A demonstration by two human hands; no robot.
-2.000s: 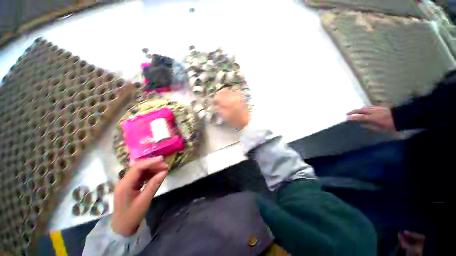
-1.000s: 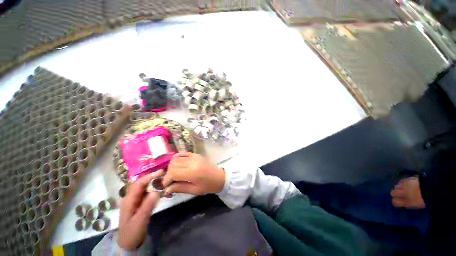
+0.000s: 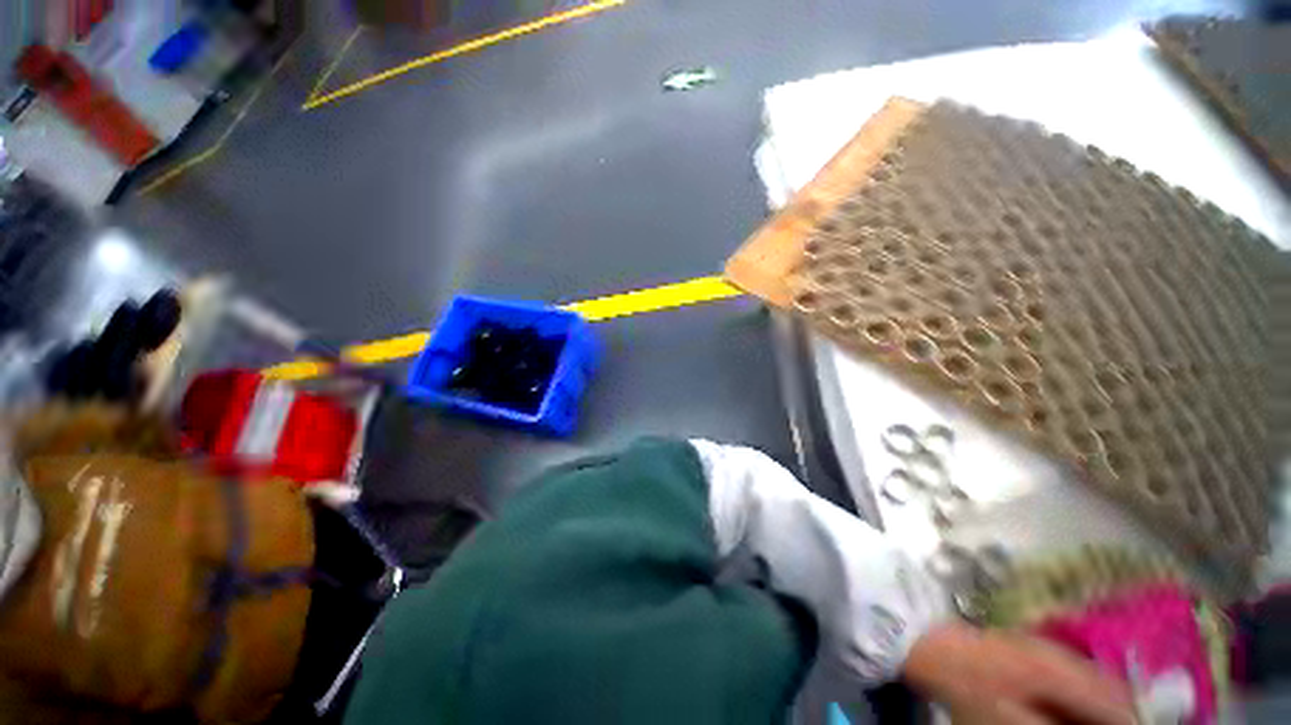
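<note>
My left hand [image 3: 1012, 677] is low at the right, blurred and partly cut off by the bottom edge. It lies at the near side of the pink packet [image 3: 1140, 644]; whether it holds a ring cannot be told. The packet rests on the tan round mat [image 3: 1090, 584], both cut off by the lower right edge. A small group of loose metal rings [image 3: 920, 460] stands on the white tabletop [image 3: 864, 404]. The large board of upright rings [image 3: 1048, 283] lies behind them, with a bare wooden edge. My right hand is out of view.
A blue bin of dark items [image 3: 503, 361] stands on the grey floor with yellow lines. A brown padded jacket or bag [image 3: 156, 567] and a red item [image 3: 269, 425] are at the left. Another ring board [image 3: 1246, 78] is at the upper right.
The view has swung left, bringing in the floor and blue bin. The packet and board now lie to the right. My right hand and the loose ring pile have left the picture.
</note>
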